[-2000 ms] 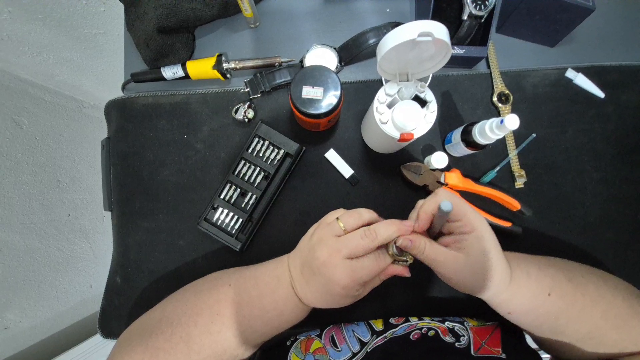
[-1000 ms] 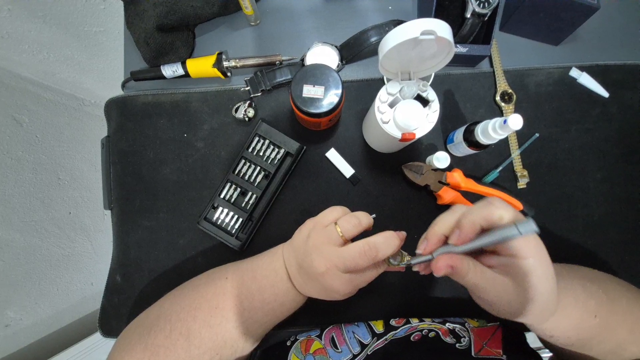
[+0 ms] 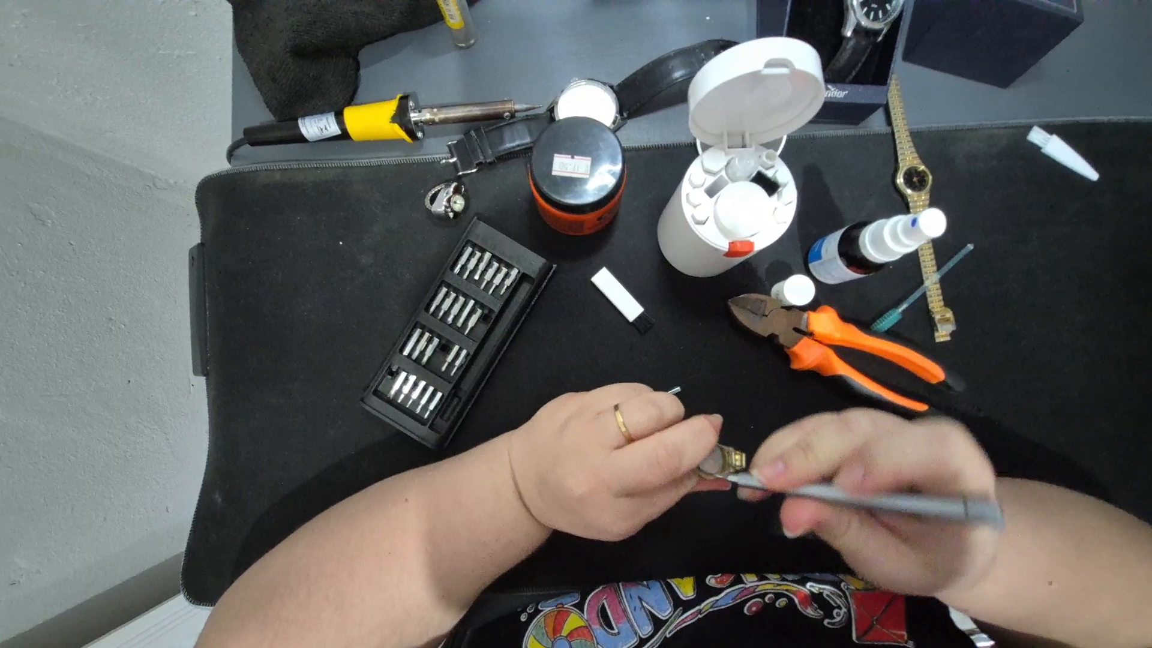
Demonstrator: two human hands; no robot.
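Note:
A small gold-toned watch (image 3: 720,461) is pinched between the thumb and fingers of my left hand (image 3: 612,459), which wears a gold ring. A thin metal tip sticks out above that hand's fingers; what it belongs to is hidden. My right hand (image 3: 882,495) grips a slim grey tool (image 3: 900,504), partly blurred, its narrow end touching the watch's lower edge. Its exact kind I cannot tell. Orange-handled pliers (image 3: 832,351) lie above my right hand. Left of my left hand is a black case of screwdriver bits (image 3: 459,333).
On the black mat (image 3: 288,297) are a small white brush (image 3: 621,300), a black-lidded jar (image 3: 577,175), a white lidded container (image 3: 727,211), a spray bottle (image 3: 873,245), a gold-toned wristwatch (image 3: 914,180) and a ring watch (image 3: 446,200). A soldering iron (image 3: 378,119) lies along the mat's back edge.
The grey tool was upright in my right hand two seconds ago; now it lies slanted to the right, its narrow end at the watch. My left hand has stayed around the watch.

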